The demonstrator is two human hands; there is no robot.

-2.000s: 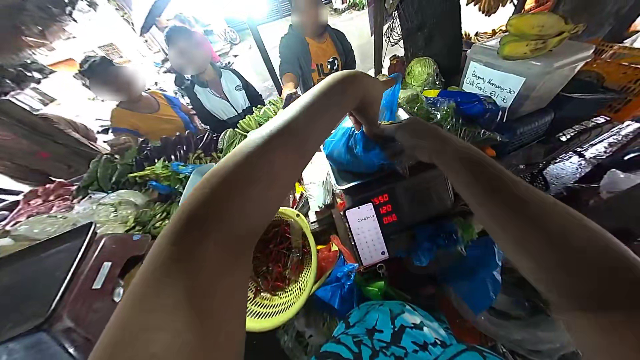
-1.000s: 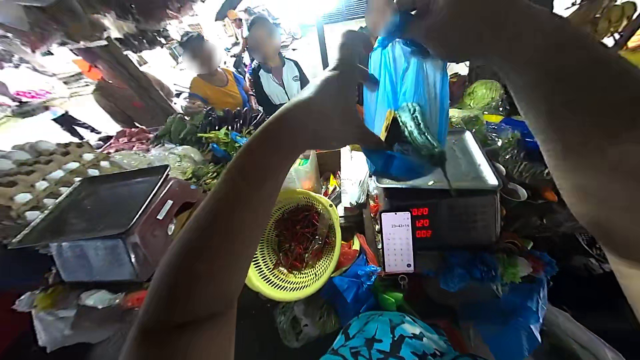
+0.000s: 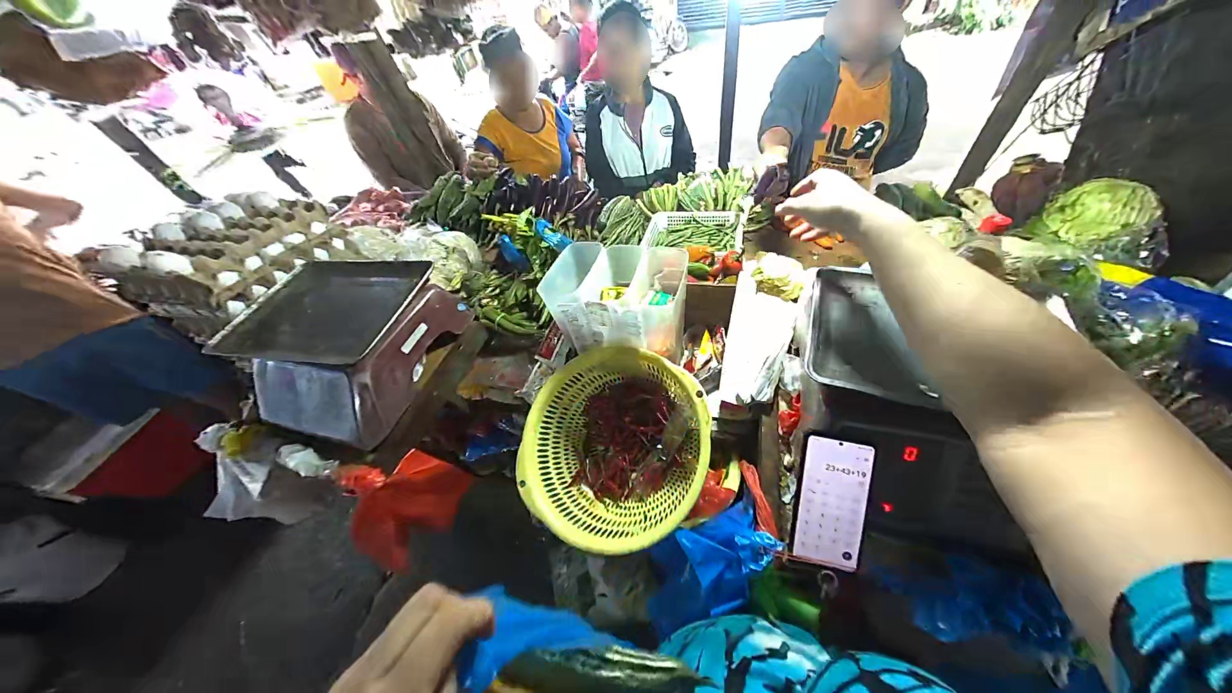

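Observation:
My left hand (image 3: 423, 640) is closed on the top of a blue plastic bag (image 3: 539, 626) at the bottom of the view; a dark green long vegetable (image 3: 597, 669) shows beside the bag. My right hand (image 3: 823, 207) reaches far across the stall, close to the gloved or dark-looking hand (image 3: 773, 183) of a person in an orange shirt; whether it holds anything is unclear. Below my right arm are a weighing scale's metal tray (image 3: 857, 337) and lit red display. A phone (image 3: 834, 500) with a calculator leans on the scale. A yellow plastic basket (image 3: 539, 462) holds red chillies.
A second scale (image 3: 327, 313) stands at left, near egg trays (image 3: 231, 250). A clear plastic container (image 3: 616, 294), green beans (image 3: 698, 231), eggplants (image 3: 549, 197) and cabbage (image 3: 1107, 221) lie beyond. Several people stand across the stall. Blue bags (image 3: 712, 558) hang below the basket.
The blue bag, held up over the scale one second ago, is now low in my left hand. My right hand has moved out toward the person in orange. The scale tray no longer has the bag above it.

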